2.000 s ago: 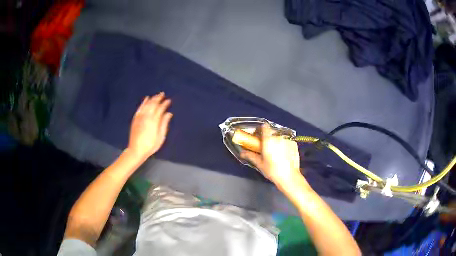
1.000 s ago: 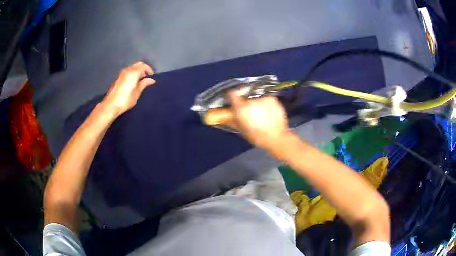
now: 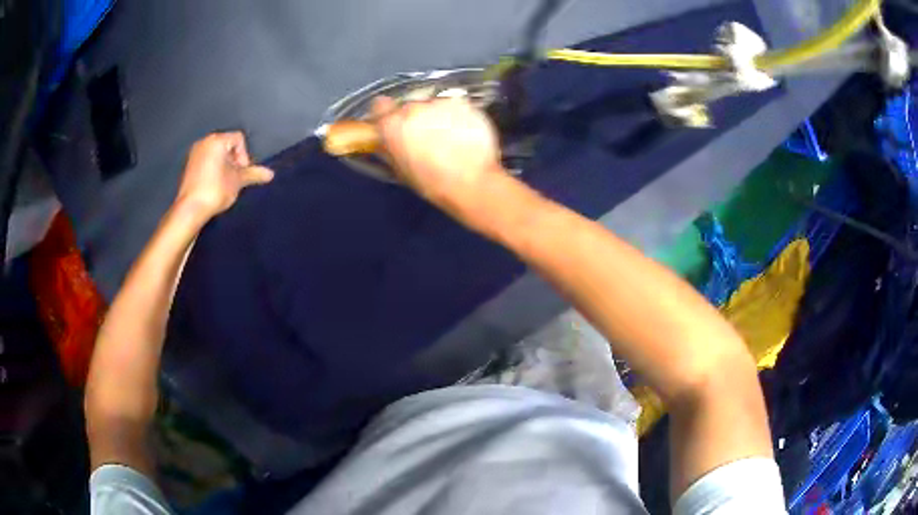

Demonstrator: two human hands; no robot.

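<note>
Dark navy trousers (image 3: 352, 262) lie flat across the grey table, the hem end at the upper right. My right hand (image 3: 438, 141) is closed on the orange-brown handle of the steam iron (image 3: 352, 138). The iron is slightly blurred and sits over the far edge of the trousers, its tip pointing left. My left hand (image 3: 223, 173) is at the far left edge of the cloth, fingers curled, thumb towards the iron. It seems to pinch the edge, but the fingertips are hidden.
A yellow hose (image 3: 634, 60) with pale ties runs right from the iron over the trousers. A black phone-like rectangle (image 3: 111, 123) lies at the table's (image 3: 232, 60) far left. An orange-red bag (image 3: 65, 302) is at left; yellow cloth (image 3: 770, 307) lies beyond the table at right.
The iron in my right hand has moved left and away from me along the far edge, near my left hand. My left hand has shifted left. The crumpled navy heap seen earliest is out of view.
</note>
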